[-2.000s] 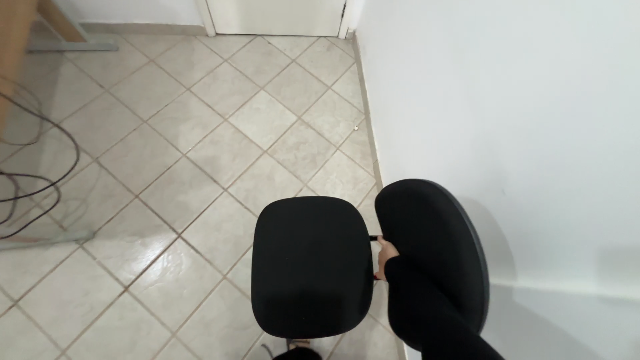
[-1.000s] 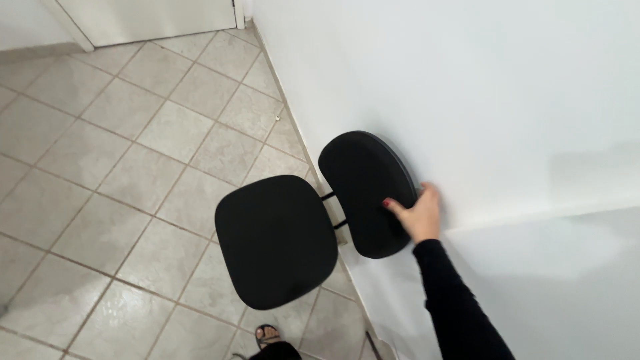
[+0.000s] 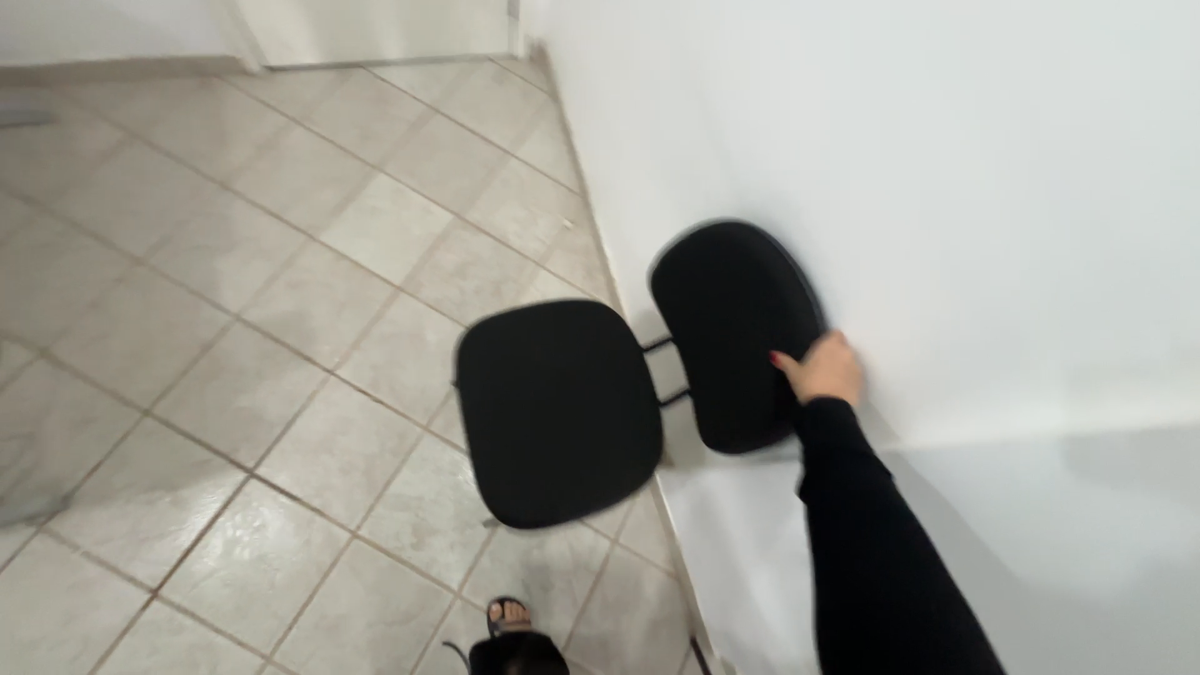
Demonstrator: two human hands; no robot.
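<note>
A black chair stands close beside the white wall, its seat (image 3: 561,412) toward the middle of the view and its backrest (image 3: 736,333) on the wall side. Two thin dark bars join seat and backrest. My right hand (image 3: 827,370) grips the outer edge of the backrest, thumb over the front face and the other fingers behind it, mostly hidden. A black sleeve covers that arm. My left hand is out of view.
The white wall (image 3: 937,206) runs along the right side, with a ledge-like line at its lower part. A light door (image 3: 375,28) is at the top. Pale tiles (image 3: 309,347) cover the floor. My sandaled foot (image 3: 509,614) is at the bottom.
Two seconds ago my right hand was at the bars between seat and backrest; by one second ago it was on the backrest's outer edge, where it remains. The view has shifted.
</note>
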